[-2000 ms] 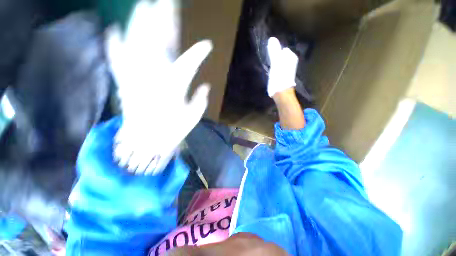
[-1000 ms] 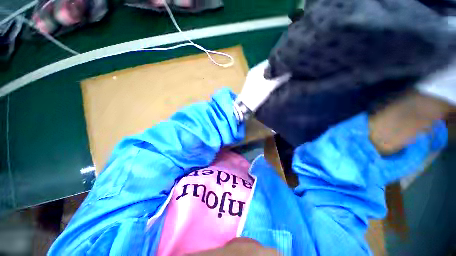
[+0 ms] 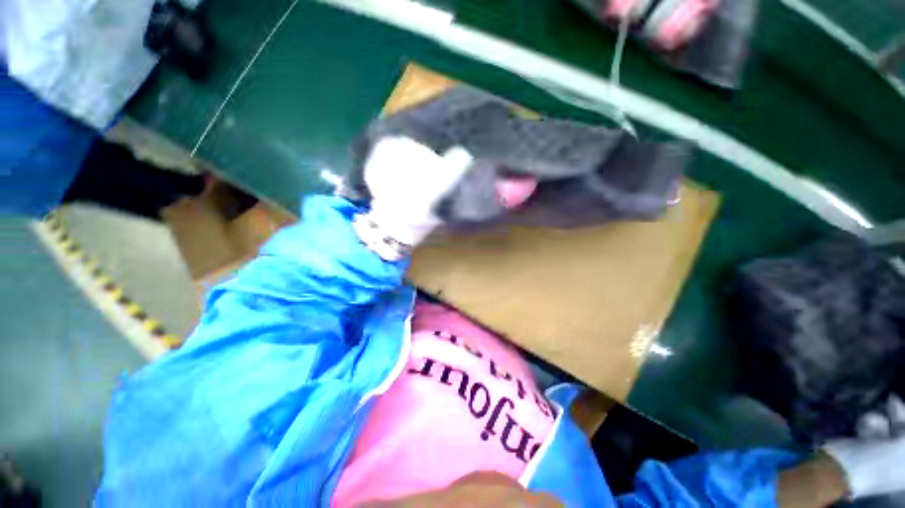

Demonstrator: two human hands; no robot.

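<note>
A dark grey bag [image 3: 585, 169] lies crumpled over a tan cardboard pad [image 3: 556, 298]. A small pink part [image 3: 516, 190] shows at the bag's opening; what else is inside is hidden. My left hand [image 3: 409, 189], in a white knit glove, is closed on the bag's left end. A bundle of dark bags [image 3: 824, 327] lies on the green bench at the right. My right hand [image 3: 873, 454], also white-gloved, is at the lower right edge against the bundle's near side; it is blurred and partly cut off, so its grip is unclear.
A pale rail [image 3: 695, 144] crosses the green bench beyond the pad. Beyond it, pink headphones [image 3: 680, 22] lie on a dark bag, with a white cable [image 3: 617, 74] trailing over the rail. Another person's blue-and-white clothing [image 3: 74, 50] is at upper left. A carton [image 3: 203, 233] stands below the bench.
The dark bag bundle has gone from between my hands to the bench at right. My left hand is now on a bag over the pad, which was bare. My right hand has moved down to the lower right.
</note>
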